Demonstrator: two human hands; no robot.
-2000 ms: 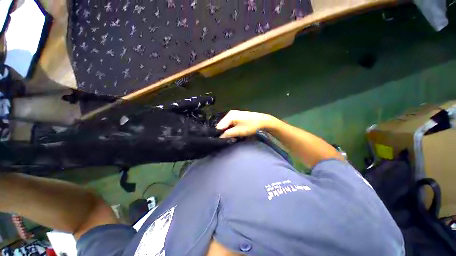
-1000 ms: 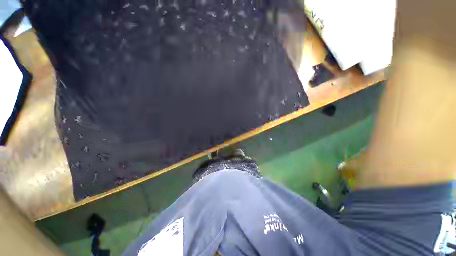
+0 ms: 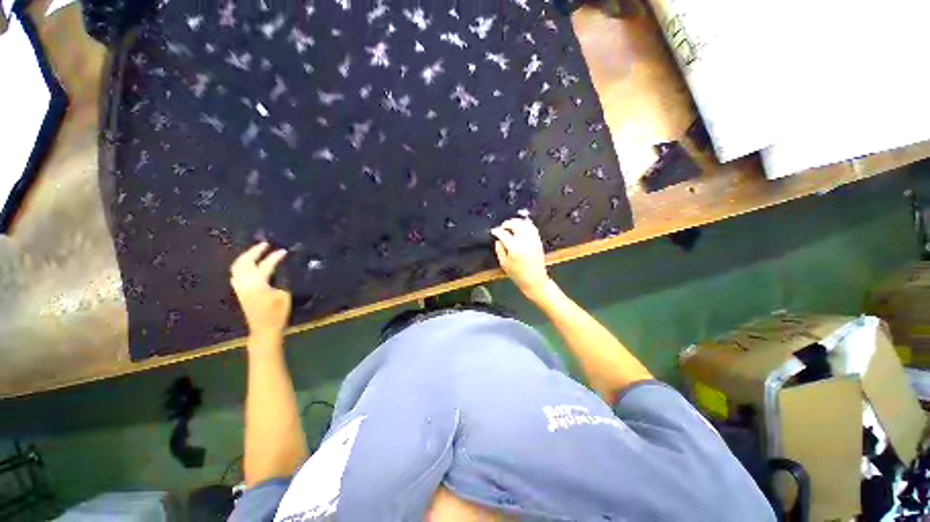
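The dark patterned fabric (image 3: 377, 133) with small pinkish-grey motifs lies spread over the brown table (image 3: 61, 275), its near edge close to the table's front edge. My left hand (image 3: 261, 283) is at the near left part of the cloth, fingers bent, fingertips at the fabric. My right hand (image 3: 521, 250) is at the near right part, fingertips pinched on the cloth near its edge. A tiny white spot (image 3: 262, 109) shows on the upper left of the fabric.
White sheets (image 3: 755, 82) lie at the right, with a small dark scrap (image 3: 670, 166) beside them. A black-edged white piece (image 3: 22, 112) is at the far left. An open cardboard box (image 3: 816, 398) stands on the green floor at the lower right.
The dark bundle held at my waist is gone from there; cloth now lies flat on the table. Both hands have come to its near edge. The motifs show over more of the cloth.
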